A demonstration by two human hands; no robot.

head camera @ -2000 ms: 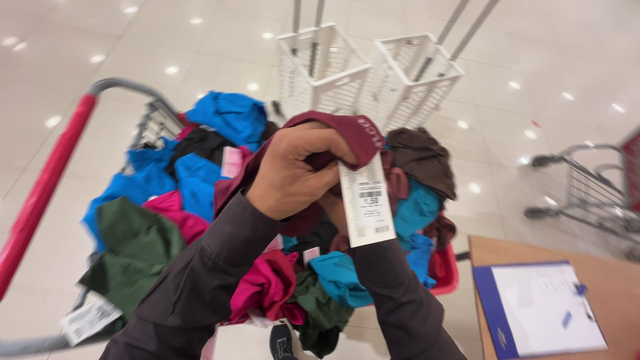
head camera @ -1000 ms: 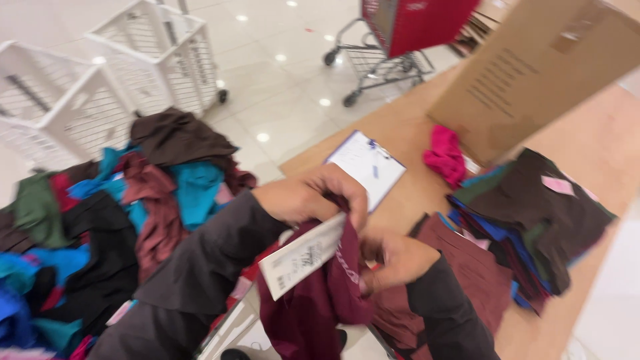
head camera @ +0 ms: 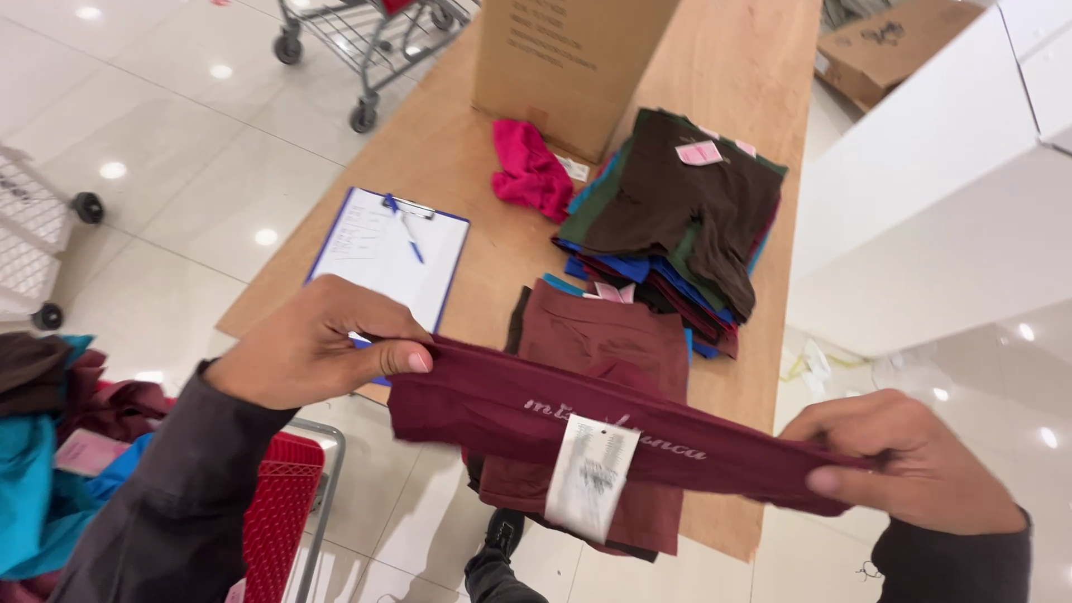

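My left hand (head camera: 327, 343) and my right hand (head camera: 900, 461) pinch the two ends of a maroon garment's waistband (head camera: 502, 402), stretched between them. A white paper tag (head camera: 593, 477) hangs from its middle, over part of the printed lettering. Beneath the held garment, a stack of reddish-brown garments (head camera: 603, 335) lies on a wooden table (head camera: 712, 50). Behind that is a taller pile of folded garments (head camera: 678, 201), dark brown on top with a pink tag. A crumpled magenta garment (head camera: 529, 167) lies left of this pile.
A clipboard with paper (head camera: 394, 268) and a blue-and-white pen (head camera: 405, 228) lies at the table's left edge. A cardboard box (head camera: 569, 67) stands at the back. A red cart (head camera: 280, 502) and loose clothes (head camera: 33, 469) are at lower left. A white cabinet (head camera: 930, 193) stands at right.
The maroon garment was bunched between my hands; now my hands are far apart and its waistband is stretched out. The view has swung from the clothes-filled cart to the table.
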